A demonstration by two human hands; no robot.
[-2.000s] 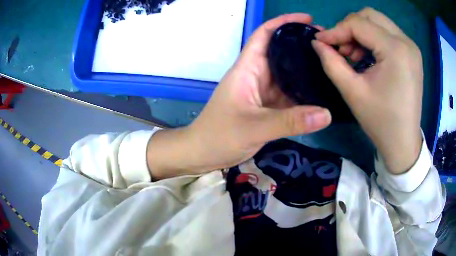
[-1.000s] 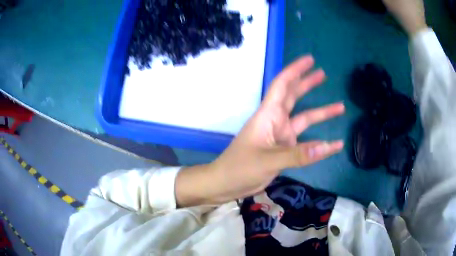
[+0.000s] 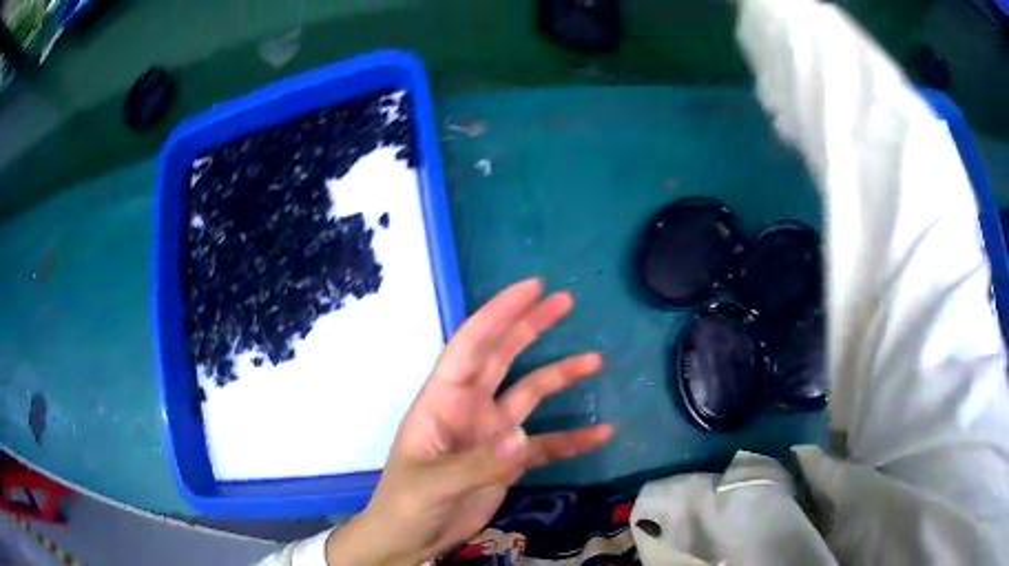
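Note:
Several glossy black round cases lie close together on the green work surface right of centre; one is the upper left case [image 3: 688, 252], another the lower left case [image 3: 720, 368]. The right sleeve partly hides the cases at the right. My left hand [image 3: 481, 415] is open and empty, fingers spread, between the left tray's lower right corner and the cases. My right hand is out of the picture beyond the top edge; only its cream sleeve [image 3: 885, 254] shows, reaching forward. The blue-rimmed left tray [image 3: 445, 243] holds a dense heap of tiny black parts [image 3: 271, 238] on its white bottom.
A black round object [image 3: 583, 22] lies at the top centre and a smaller one [image 3: 149, 97] at the upper left. The blue rim of another tray [image 3: 974, 166] shows at the right, behind the sleeve. Grey floor and a red object [image 3: 33, 490] are at the lower left.
The held case has left my left hand, which opened and stays open. My right arm has reached forward until its hand left the picture. The view has shifted, showing more of the left tray.

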